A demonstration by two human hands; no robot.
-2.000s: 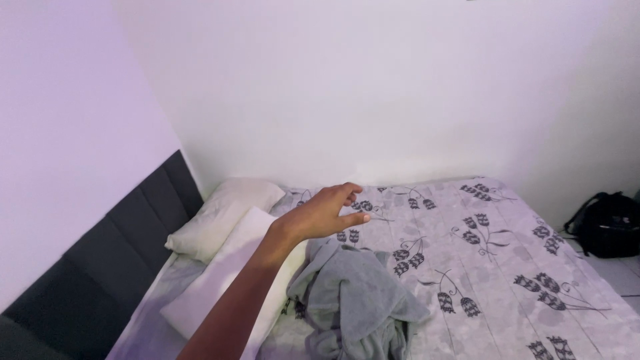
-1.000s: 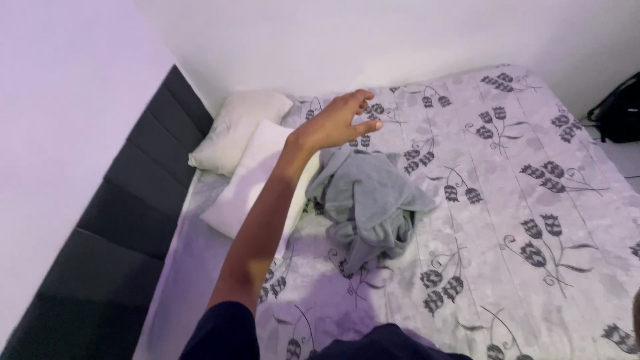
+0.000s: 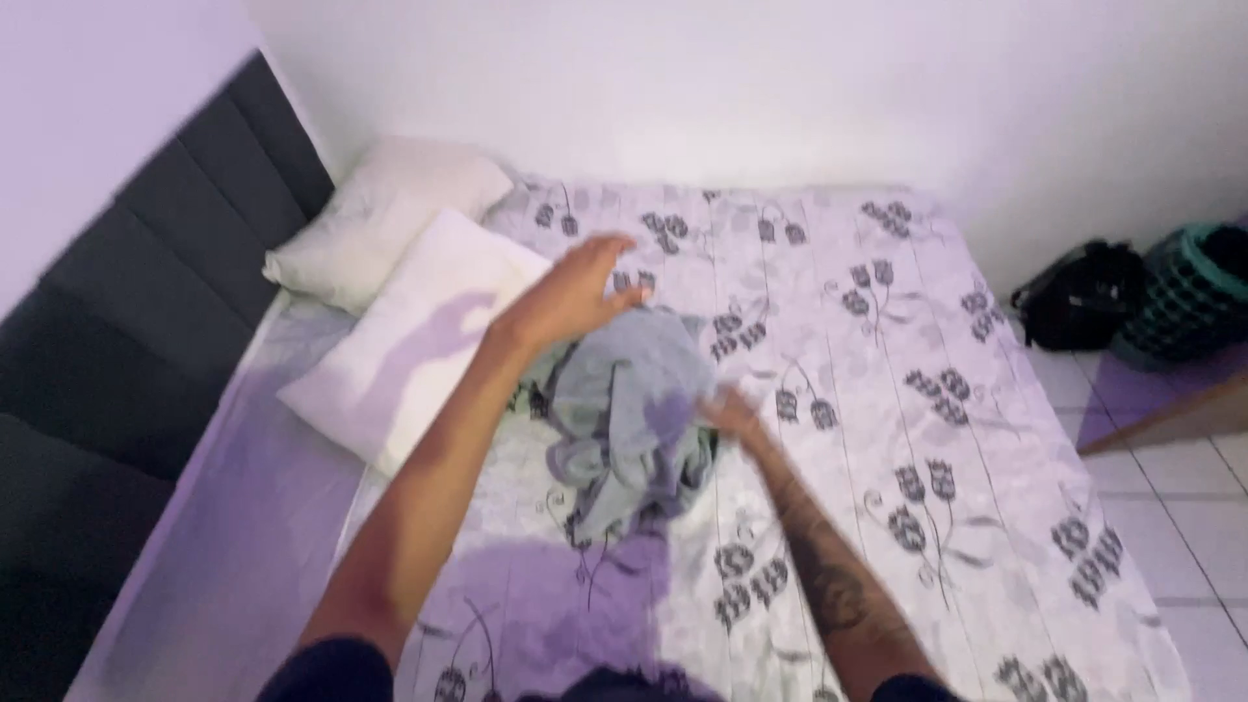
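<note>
A crumpled grey-green cloth (image 3: pixel 634 409) lies in a heap near the middle of the bed. Over its upper left edge reaches my left hand (image 3: pixel 575 292), fingers apart and nothing held. My right hand (image 3: pixel 731 411), blurred, is at the cloth's right side; whether it touches or grips the fabric I cannot tell. Under both is a pale bedsheet (image 3: pixel 858 409) printed with dark flowers. To the left of the cloth lies a white pillow (image 3: pixel 390 361), crossed by the shadow of a hand, and it overlaps a cream pillow (image 3: pixel 390 210) behind it.
A dark padded headboard (image 3: pixel 127 253) runs along the left. The bed's far side meets a white wall (image 3: pixel 634 88). On the tiled floor (image 3: pixel 1160 526) at right stand a black bag (image 3: pixel 1077 297) and a dark basket with a teal rim (image 3: pixel 1185 297), near a wooden edge (image 3: pixel 1170 414).
My right hand has come in from the right to the cloth's side. My left hand remains raised near the cloth's upper left with fingers apart.
</note>
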